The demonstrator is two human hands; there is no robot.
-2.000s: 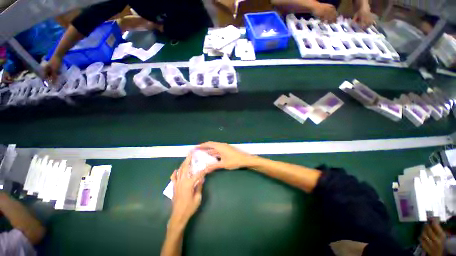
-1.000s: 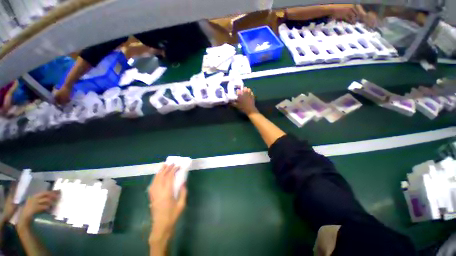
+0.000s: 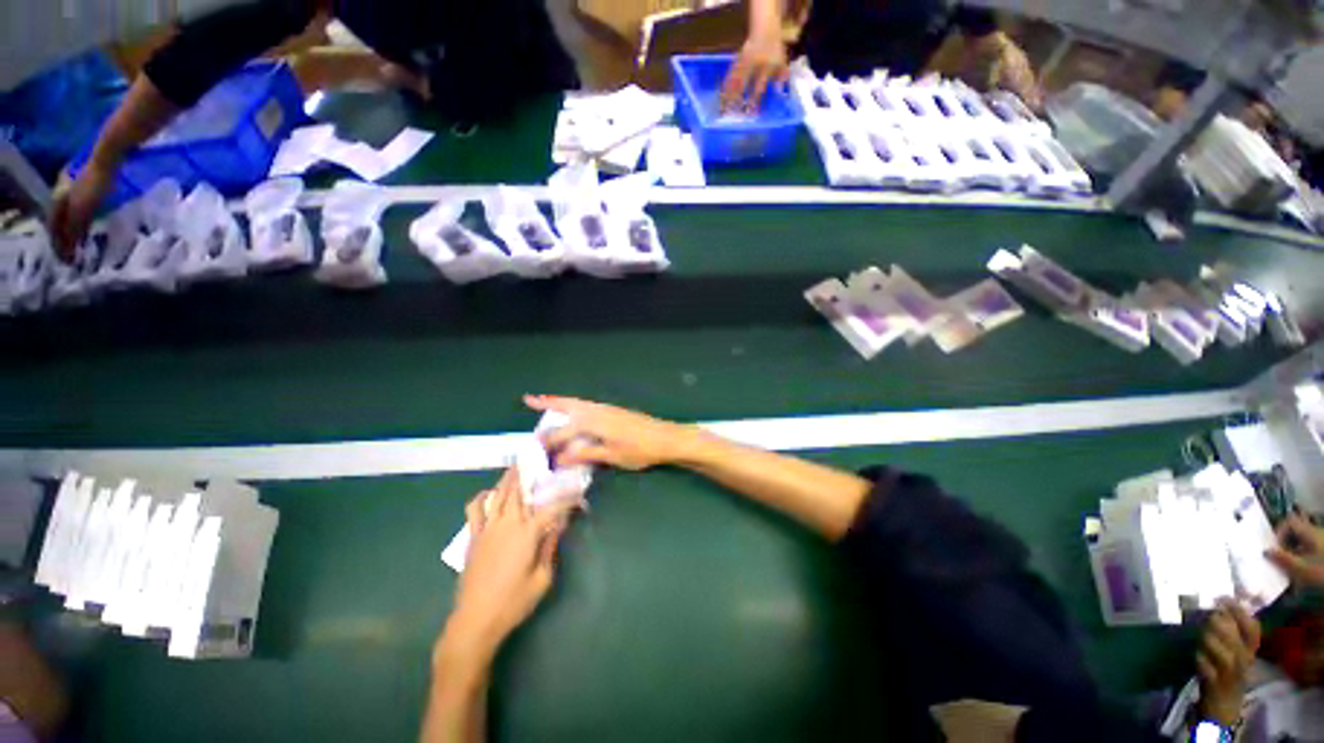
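Note:
My left hand [image 3: 508, 555] holds a white retail box [image 3: 458, 549], whose end shows below the fingers, over the green ledge near the pale rail. My right hand [image 3: 617, 433] is at the upper end of the box, its fingers on a white translucent bagged product [image 3: 555, 472]. The hands cover most of both, so how far the pouch is in the box cannot be told. A row of bagged products [image 3: 530, 232] lies across the belt. Flat retail boxes with purple pictures [image 3: 908, 312] overlap on the belt at the right.
Standing boxes [image 3: 153, 566] are at the left on the near ledge. A neighbour's box stack [image 3: 1183, 544] is at the right, with a person's hands beside it. Across the belt are a small blue bin [image 3: 738, 134] with a hand in it, white inserts [image 3: 624, 131] and a white product tray [image 3: 944, 138].
My right hand has come back from the bagged row to my left hand, bringing a pouch. A hand across the belt has entered the blue bin. The neighbour's hands left the standing boxes.

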